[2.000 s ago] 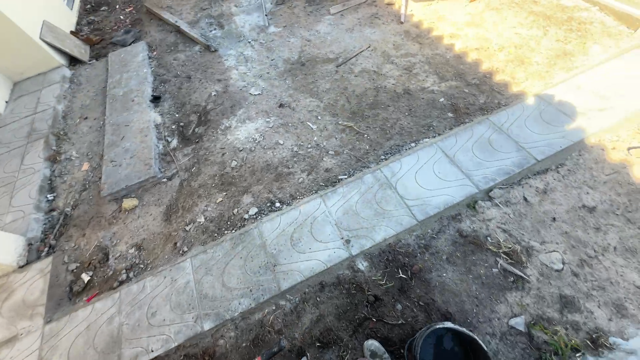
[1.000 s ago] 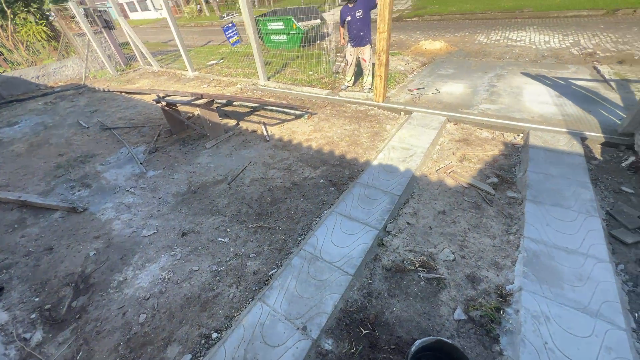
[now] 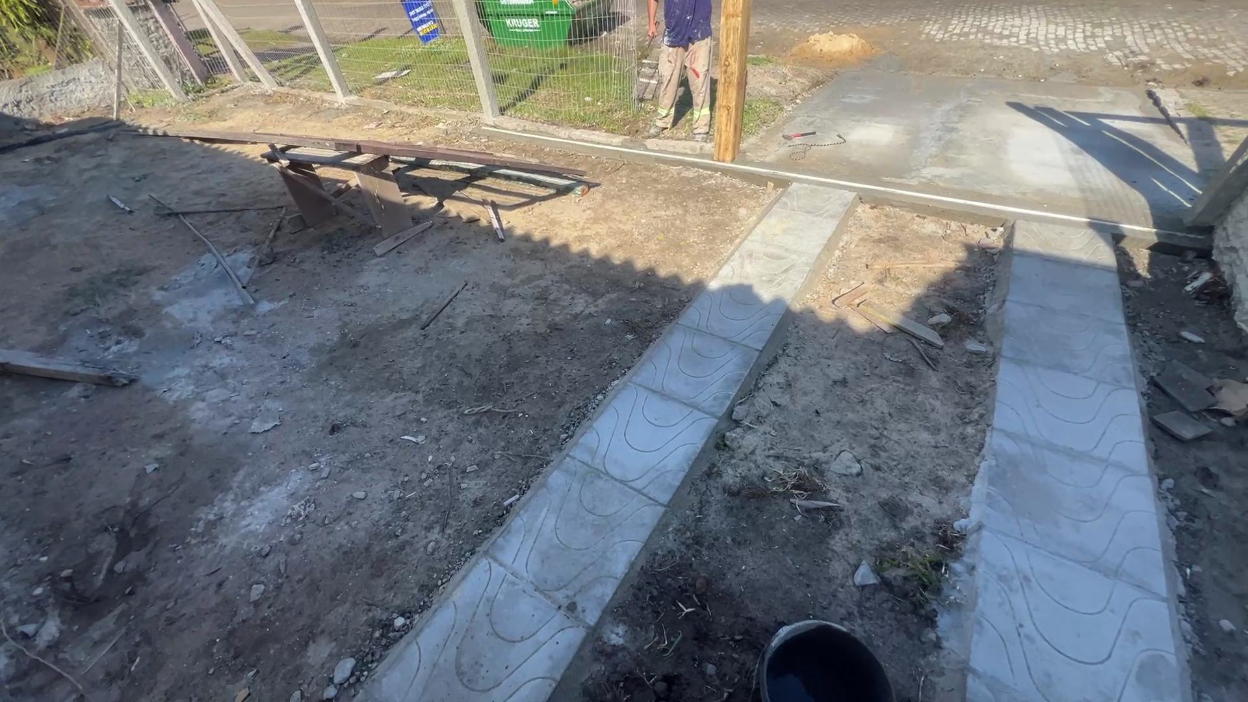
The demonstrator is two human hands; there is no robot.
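Observation:
Neither my left hand nor my right hand shows in the head view. A dark round bucket [image 3: 824, 665] stands at the bottom edge, on the soil between two paths; its inside is dark and what it holds cannot be told. The left path of patterned concrete tiles [image 3: 585, 526] runs from the bottom up to a concrete slab [image 3: 916, 127]. To the right, another strip of wavy-lined tiles [image 3: 1068, 497] leads to the same slab.
A person [image 3: 684, 58] stands by a wooden post [image 3: 730, 78] and a wire fence [image 3: 556, 68]. Planks rest on a low wooden trestle [image 3: 380, 190]. Loose boards [image 3: 902, 324], a timber [image 3: 63, 369] and broken tile pieces [image 3: 1183, 424] lie on the dirt. Behind the fence is a green skip [image 3: 526, 21].
The view has swung up and to the right, bringing in the fence, the person and the right-hand path. The bucket remains near the bottom edge.

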